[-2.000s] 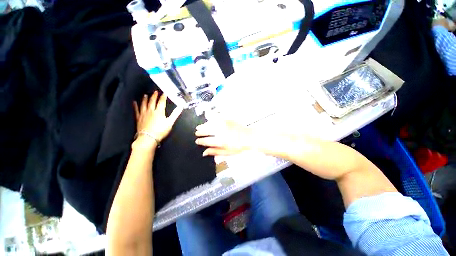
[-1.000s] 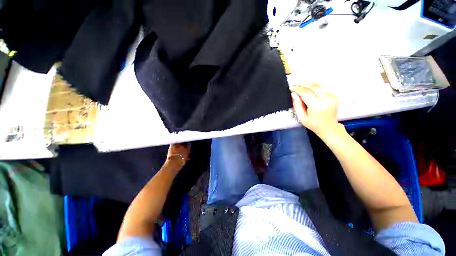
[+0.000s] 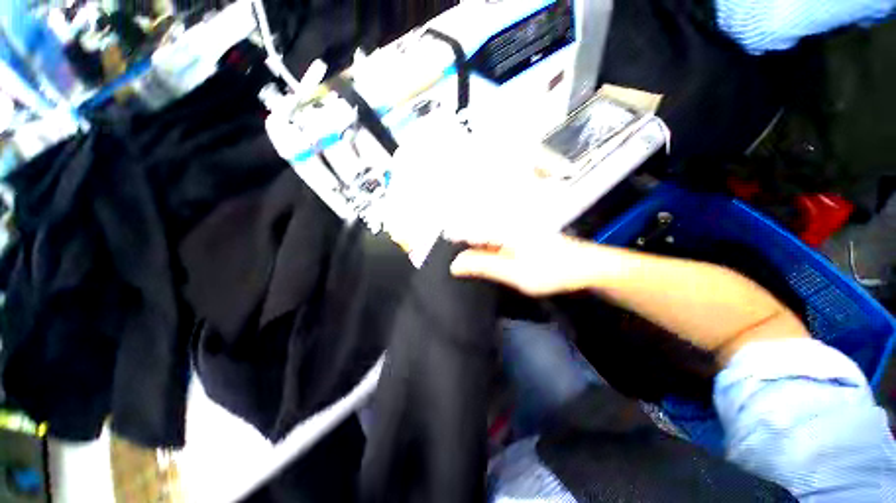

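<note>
A black cloth piece (image 3: 437, 363) hangs from my right hand (image 3: 511, 267) over the table's front edge, blurred by motion. My right hand grips its upper edge just in front of the sewing machine (image 3: 354, 128). My left hand is not visible; it may be behind the cloth or out of the picture. A large black garment heap (image 3: 108, 265) lies left of the machine and reaches up to the needle area. The white machine head has blue stripes and black straps around it.
A small open box with shiny contents (image 3: 592, 130) sits right of the machine. A blue plastic crate (image 3: 820, 285) stands at the right below the table. Red items (image 3: 823, 214) lie beyond it. Another person's striped sleeve (image 3: 801, 20) shows at the top right.
My right hand now holds a black piece up at the table's front edge. My left hand, seen below the table before, is out of sight. The view has swung back towards the machine.
</note>
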